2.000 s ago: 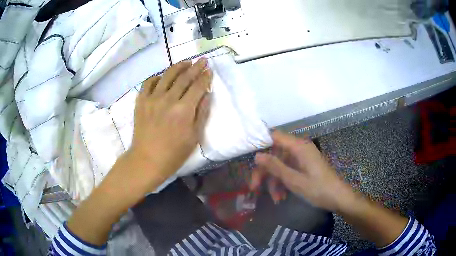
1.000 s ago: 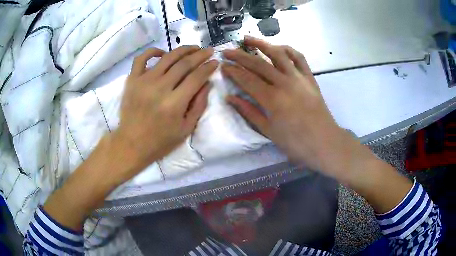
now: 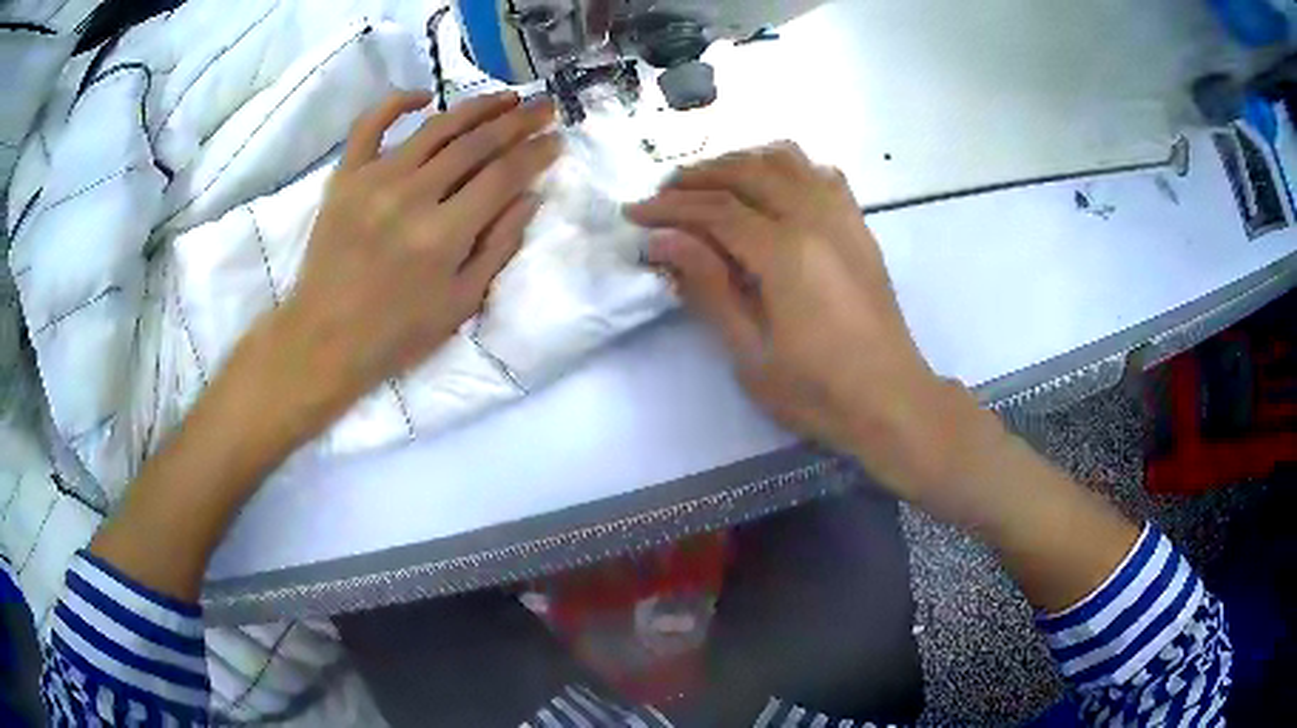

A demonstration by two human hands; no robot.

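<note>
The white quilted padding (image 3: 548,306) with thin dark stitch lines lies on the machine table, its upper edge near the presser foot (image 3: 595,93). My left hand (image 3: 420,213) lies flat on it, fingers spread, fingertips just left of the foot. My right hand (image 3: 790,270) is at the right edge of the padding, fingers bent, thumb and fingertips at the cloth; whether it pinches the cloth is hard to tell. The needle itself cannot be made out.
More quilted cloth (image 3: 86,256) is piled at the left. The machine bed (image 3: 996,107) extends right. The table's worn grey edge (image 3: 626,523) curves across the front. A red object (image 3: 1223,413) is at the right, above speckled floor (image 3: 981,612).
My right hand has come up from the table's front edge to the cloth's right side. The padding and my left hand have shifted up and left toward the foot.
</note>
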